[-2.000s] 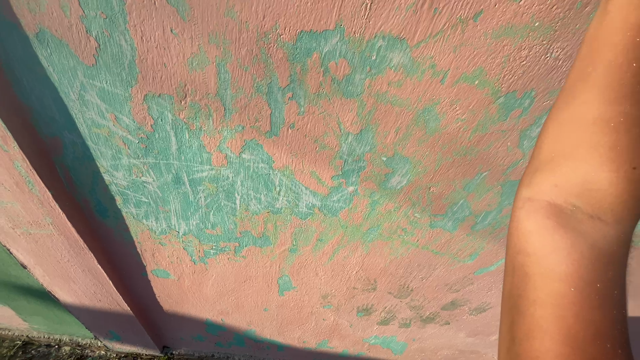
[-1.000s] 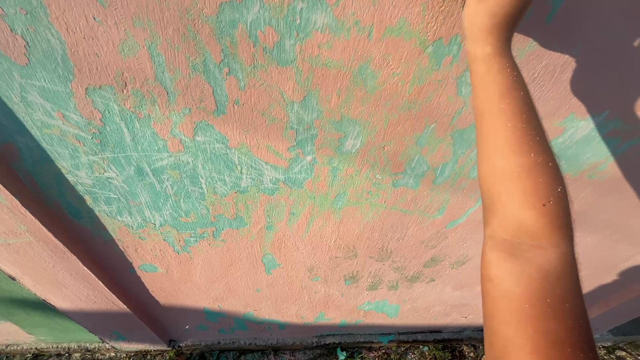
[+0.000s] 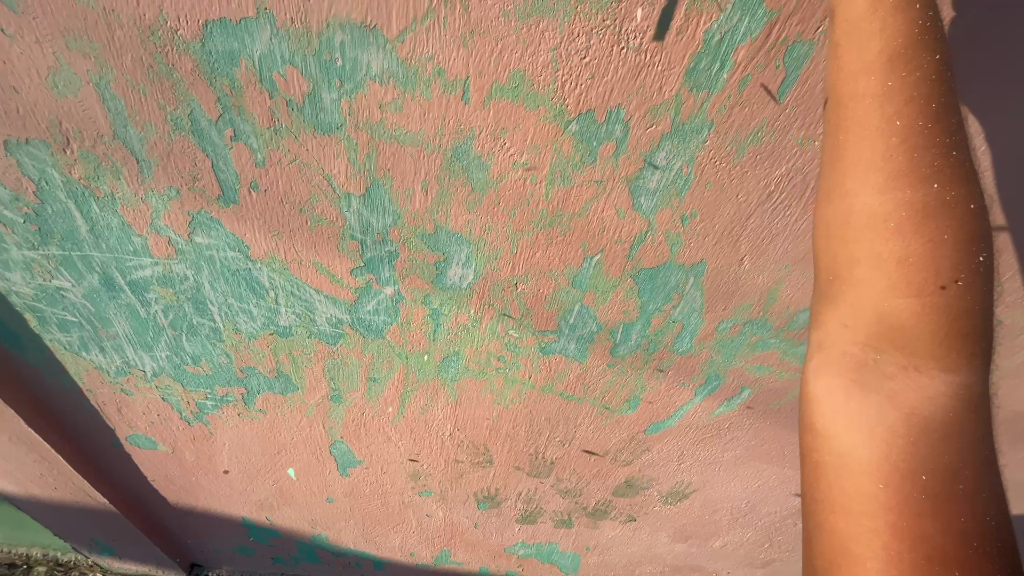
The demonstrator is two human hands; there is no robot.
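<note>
A bare arm (image 3: 900,320), dotted with pale specks, reaches up along the right side of the view. Its hand is beyond the top edge, so what it holds or touches is hidden. The other hand does not show. Behind the arm stands a rough wall of pink paint (image 3: 680,496), where peeled areas bare a teal-green layer (image 3: 104,296) with pale scratches. Small flakes and dark slivers show in front of the wall, one pale flake (image 3: 291,474) at the lower left. Several faint handprints (image 3: 540,464) mark the lower wall.
A pink ledge or post (image 3: 96,456) slants across the lower left, with a green painted surface (image 3: 28,528) beside it. A strip of rough ground (image 3: 48,562) lies at the wall's foot. Shadows fall along the wall's bottom and its right side.
One second ago part of a hand showed at the top; now only the arm is in view. Small flakes and slivers have appeared in front of the wall. The view has shifted.
</note>
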